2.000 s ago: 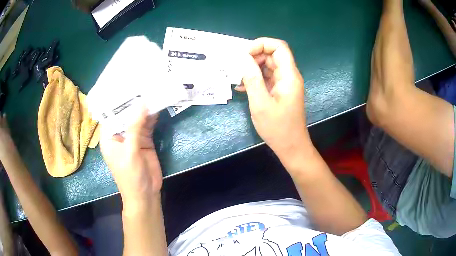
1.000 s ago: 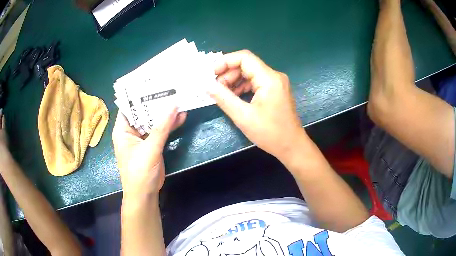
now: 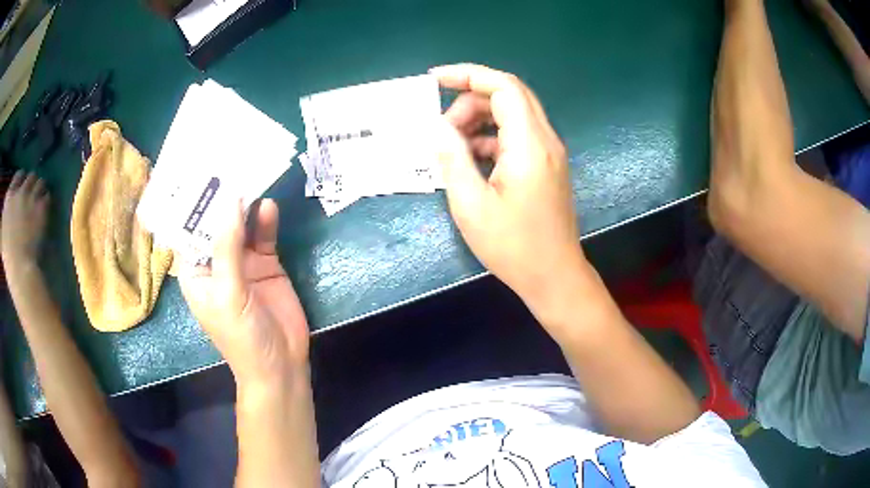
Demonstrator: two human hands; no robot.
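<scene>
My left hand (image 3: 238,276), bare, holds a slightly fanned stack of white leaflets (image 3: 224,143) with a small dark title bar, thumb on top. My right hand (image 3: 506,172), bare, pinches another white leaflet (image 3: 382,129) by its right edge, to the right of the stack and apart from it. This leaflet also has a dark bar and fine print. More white leaflets (image 3: 336,203) show under its lower left edge. Whether these lie on the table or are held cannot be told.
A yellow-orange cloth (image 3: 114,238) lies left on the green table (image 3: 639,86). Black small parts (image 3: 67,116) lie beyond it. An open black box (image 3: 238,33) with a white insert stands at the top. Neighbours' arms show at left (image 3: 48,305) and right (image 3: 754,124); a red stool (image 3: 682,324) is below right.
My hands have moved apart from the joined stack. The left-hand stack has moved left and turned; a leaflet is now separate in my right hand. The left neighbour's hand has moved up into view.
</scene>
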